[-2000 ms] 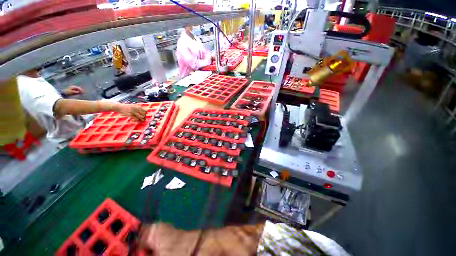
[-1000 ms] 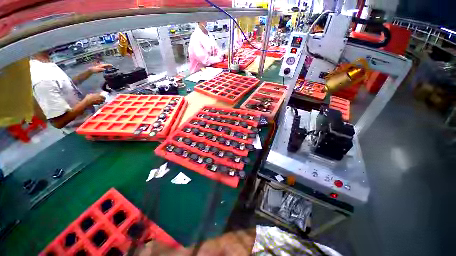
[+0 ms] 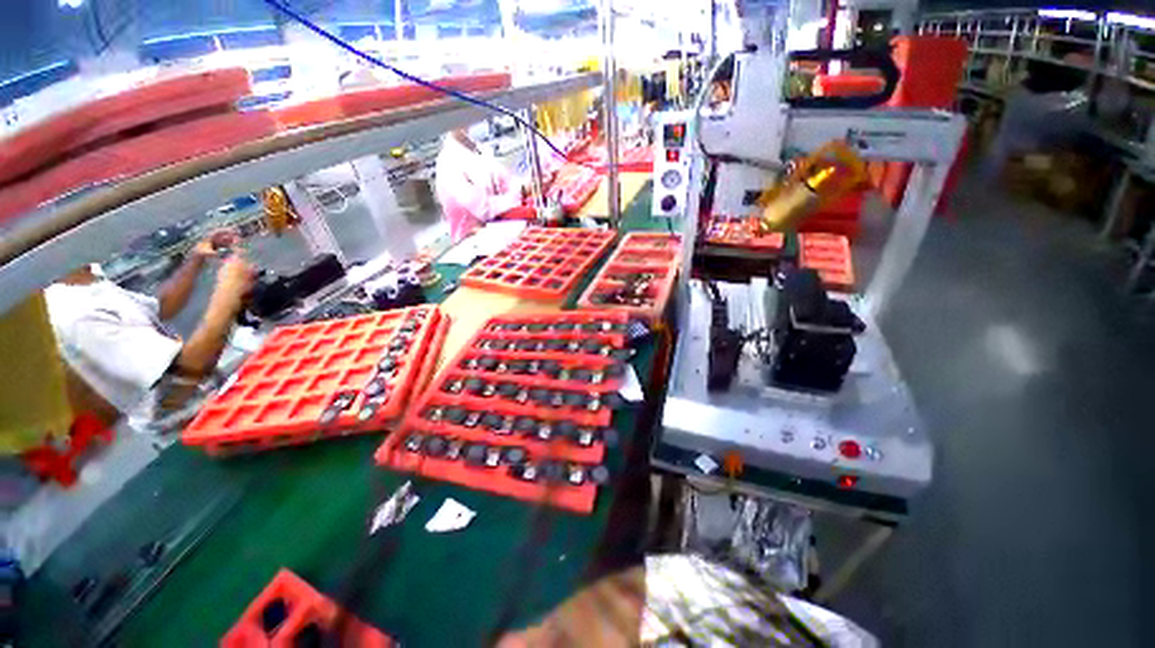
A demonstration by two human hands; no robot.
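Observation:
A red tray [image 3: 289, 608] with dark square units in its pockets is cut off by the bottom edge. At the bottom centre the wrist area of my right arm [image 3: 589, 616] shows blurred, with a patterned light sleeve [image 3: 722, 605] behind it. The fingers are cut off by the frame edge, so what they hold is hidden. My left hand is out of the picture. Beyond lies a loaded red tray [image 3: 497, 472] with rows of round dark parts. White paper scraps [image 3: 450, 515] lie on the green mat [image 3: 317, 519] between the trays.
A mostly empty red tray stack [image 3: 294, 370] stands left of the loaded tray, with a coworker [image 3: 120, 332] behind it. More red trays [image 3: 538, 262] lie farther back. A grey machine [image 3: 785, 437] with black blocks stands at the right. A metal shelf edge crosses the upper left.
The view has tilted up, so the near tray and my right arm sit lower and show less. The coworker's hand has left the tray stack and both hands are now raised behind it.

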